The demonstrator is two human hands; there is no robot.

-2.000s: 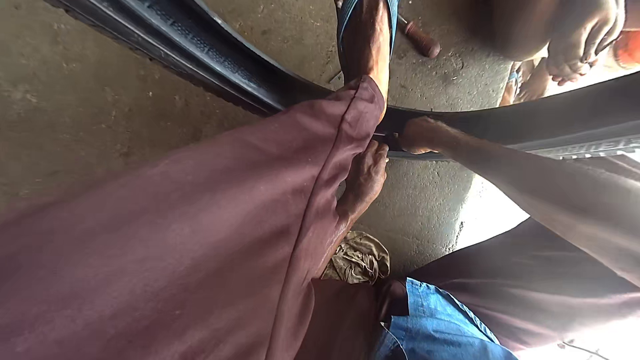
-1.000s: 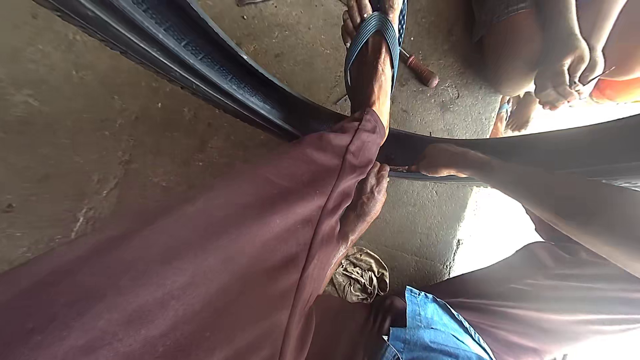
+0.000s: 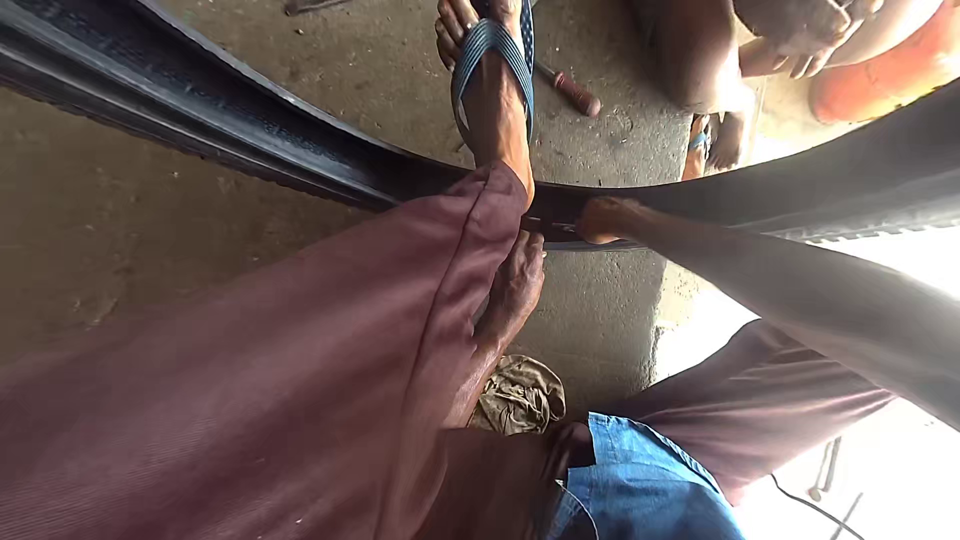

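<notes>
A large black rubber tyre [image 3: 360,169] curves across the head view, passing under my ankle. My right hand [image 3: 607,219] comes in from the right, closed at the tyre's inner side around the end of a thin dark object [image 3: 551,225], possibly a tool. Just left of and below it, my left hand [image 3: 517,281] reaches up beside the trouser leg, fingertips at the tyre's near edge; its grip is unclear. The maroon trouser leg [image 3: 300,322] hides part of the left forearm. Above the tyre is my foot in a blue strapped sandal [image 3: 491,60].
A red-handled tool, apparently a screwdriver [image 3: 576,94], lies on the concrete floor beyond the foot. A crumpled brown cloth [image 3: 521,394] lies below my left hand. Another person's knee and hands [image 3: 806,34] are at upper right, near an orange-red object [image 3: 885,79]. Blue fabric [image 3: 645,480] fills the bottom.
The view has shifted slightly, showing more of the sandalled foot. The other person's hands have moved. Both my hands remain at the same part of the tyre.
</notes>
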